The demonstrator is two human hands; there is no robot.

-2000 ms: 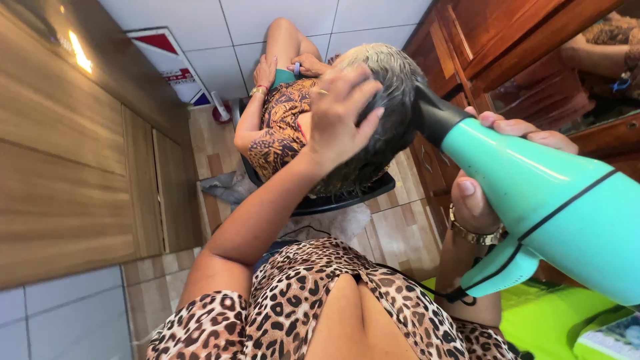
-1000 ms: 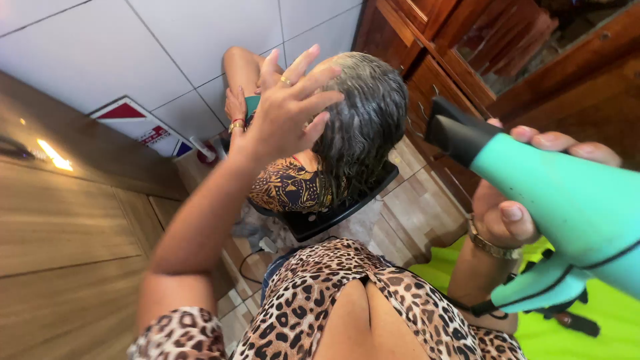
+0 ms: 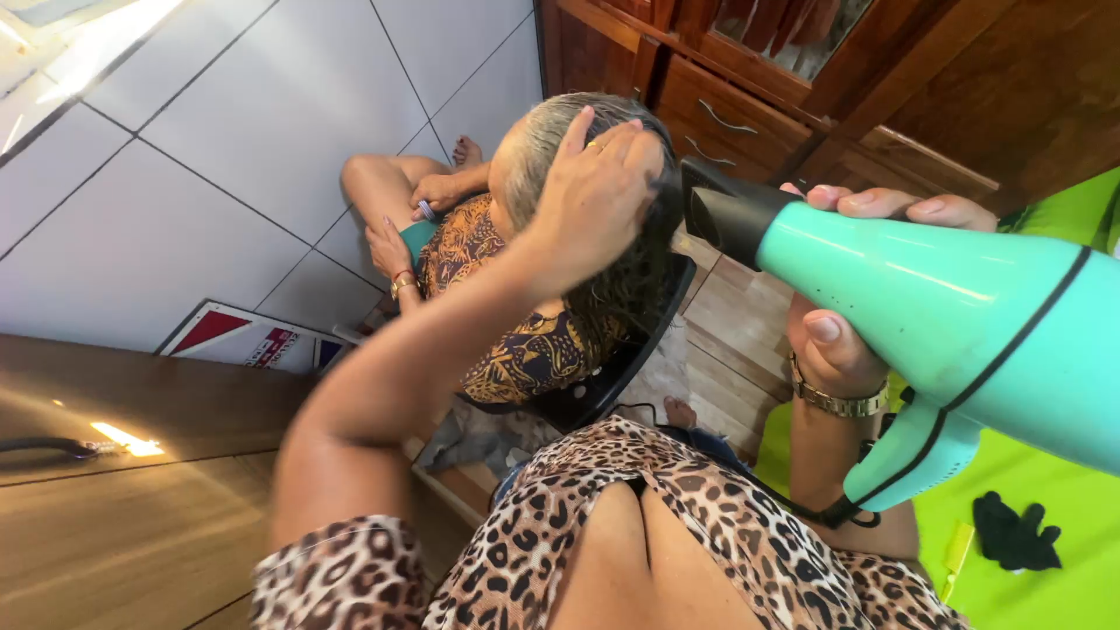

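Note:
My right hand (image 3: 862, 271) grips the barrel of a turquoise hair dryer (image 3: 945, 306), whose black nozzle (image 3: 735, 210) points left toward the head of a seated person (image 3: 516, 359). A narrow gap lies between nozzle and hair. On top of that person's dark hair with grey roots (image 3: 560, 122) rests my left hand (image 3: 604, 192), its fingers partly spread and holding no tool. The person wears a patterned orange and dark top and sits on a black chair (image 3: 604, 385), both hands near the knees.
Wooden drawers (image 3: 726, 131) stand behind the chair at right. A tiled wall (image 3: 227, 149) and a brown wooden surface (image 3: 131, 542) are on the left. A bright green cover (image 3: 1024, 490) at lower right bears a black item (image 3: 1015, 532) and a yellow comb-like item (image 3: 958, 556).
My left hand, raised off the hair a second ago, is now on the head. The dryer's nozzle has come closer to the hair again. The view has shifted.

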